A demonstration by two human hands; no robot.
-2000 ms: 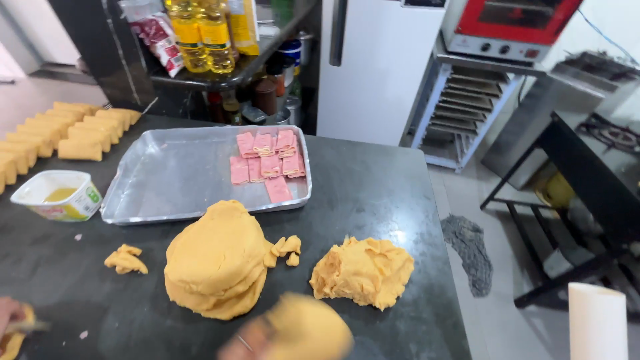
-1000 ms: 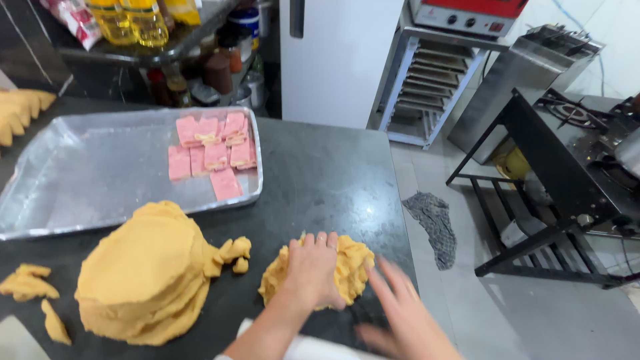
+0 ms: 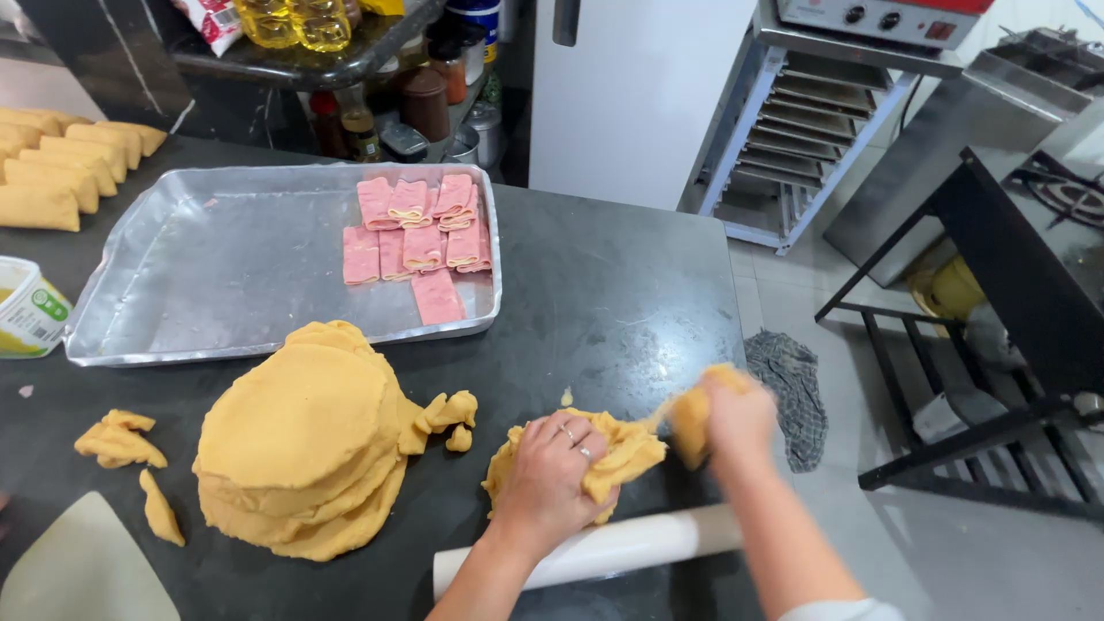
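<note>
My left hand [image 3: 556, 474], wearing rings, presses on a rough mound of yellow dough [image 3: 634, 448] on the dark countertop. To its right my right hand [image 3: 743, 414], blurred, grips a torn-off piece of dough [image 3: 693, 423] above the counter, with a thin strand stretching back toward the mound. Under my forearms lies a white cylindrical roller [image 3: 621, 545]. A stack of flattened dough rounds [image 3: 297, 431] stands to the left, with small dough scraps [image 3: 121, 438] beside it. Behind, folded slices of ham and cheese [image 3: 423, 233] lie at the right end of an aluminium tray [image 3: 233, 259].
Shaped dough rolls [image 3: 73, 164] sit in rows at the far left, near a plastic tub [image 3: 30, 306]. A pale flat sheet or board [image 3: 86, 569] lies at bottom left. Beyond the counter's right edge are a crumpled cloth [image 3: 787, 397] on the floor and a black metal stand [image 3: 992, 431].
A second ago both hands were at the dough mound, the right one apparently without dough. Now the right hand is at the right with a torn piece, while the left stays on the mound.
</note>
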